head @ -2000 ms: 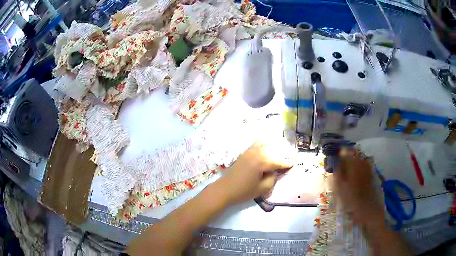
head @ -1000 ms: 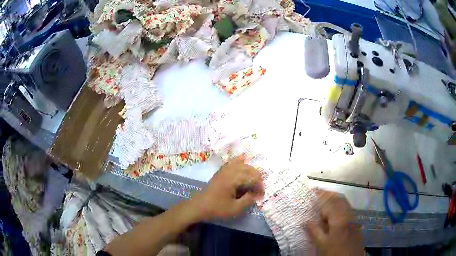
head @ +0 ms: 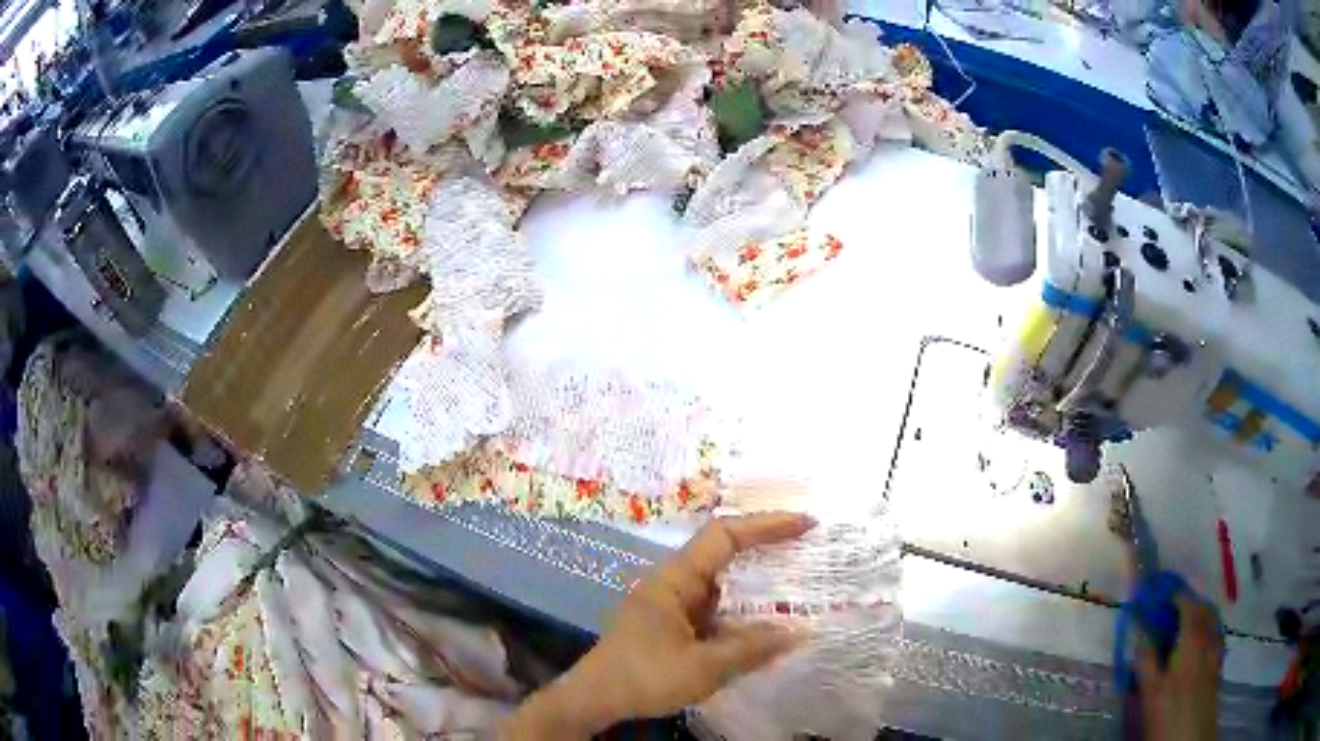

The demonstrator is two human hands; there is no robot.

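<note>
A crinkled floral strip (head: 825, 608), pale side up with a thin reddish seam line, lies over the table's front edge. My left hand (head: 709, 615) rests on its left part, thumb and forefinger spread apart. My right hand (head: 1180, 666) is at the lower right, on the blue handles of the scissors (head: 1144, 594); their blades point away, towards the machine. Its fingers are partly hidden and blurred. The strip continues left into pale crinkled cloth with a floral edge (head: 623, 497).
The sewing machine head (head: 1115, 319) stands at right, with a grey lamp (head: 1002, 225) beside it. A tangled floral pile (head: 579, 73) lies at the back left. A brown board (head: 304, 355) is at left. Tied cloth bundles (head: 275, 623) hang below the edge. A red slim tool (head: 1226, 557) lies at right.
My right hand has left the strip and moved right to the scissors. My left hand has opened its fingers over the strip. The strip has moved from the needle area to the front edge.
</note>
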